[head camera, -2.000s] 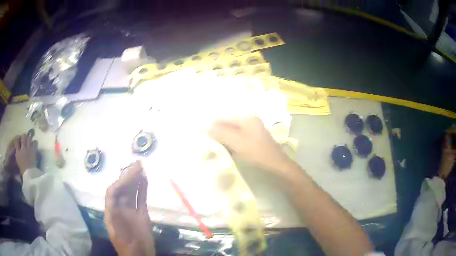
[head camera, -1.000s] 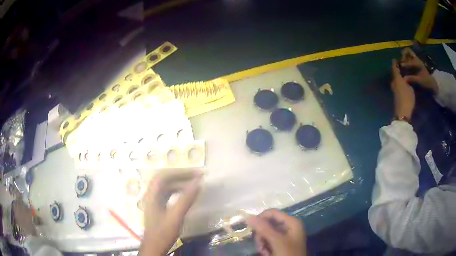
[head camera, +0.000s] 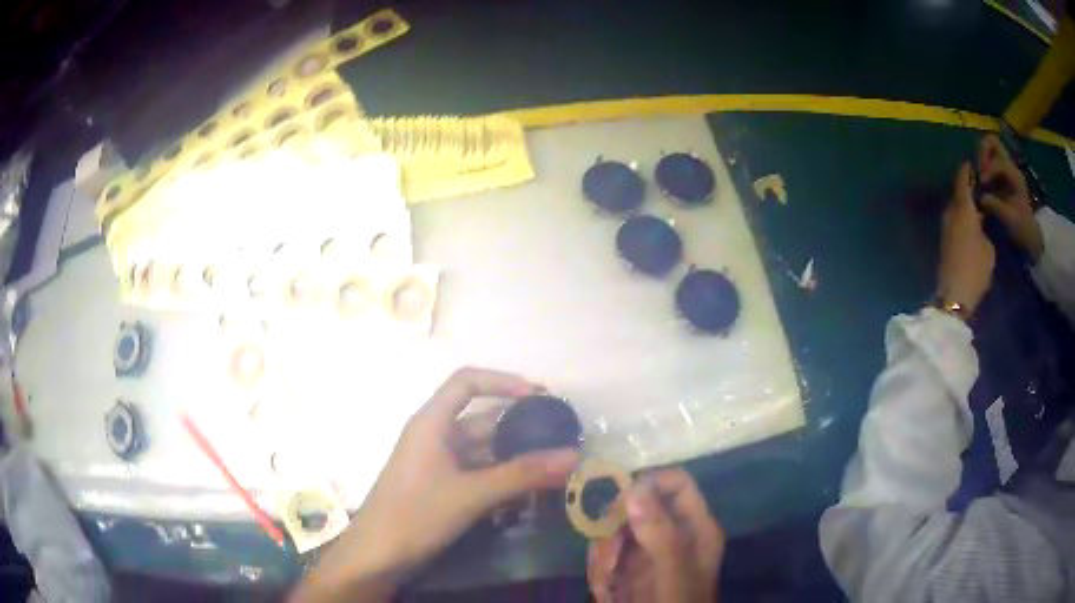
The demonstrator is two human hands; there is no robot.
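My left hand (head camera: pixel 460 459) grips a dark round case unit (head camera: pixel 538 426) by its edge, dark face up, over the near edge of the mat. My right hand (head camera: pixel 660 530) pinches a pale yellow adhesive ring (head camera: pixel 599 499) with a large centre hole and a small side hole. The ring is just right of and below the unit; I cannot tell whether they touch. Several dark units (head camera: pixel 650 245) lie at the right of the mat. Units with light rings (head camera: pixel 121 429) lie at the left.
Adhesive strips (head camera: pixel 407 300) and a folded strip bundle (head camera: pixel 454 147) lie at upper left. A red stick (head camera: pixel 230 474) lies at the near left. Liner scraps (head camera: pixel 770 189) are on the green bench. A coworker's hands (head camera: pixel 973 242) and sleeve are at right, another sleeve at left.
My left hand has taken one dark unit from the right group. The adhesive ring now shows clearly in my right hand. The view has shifted, moving the mat's contents left and up.
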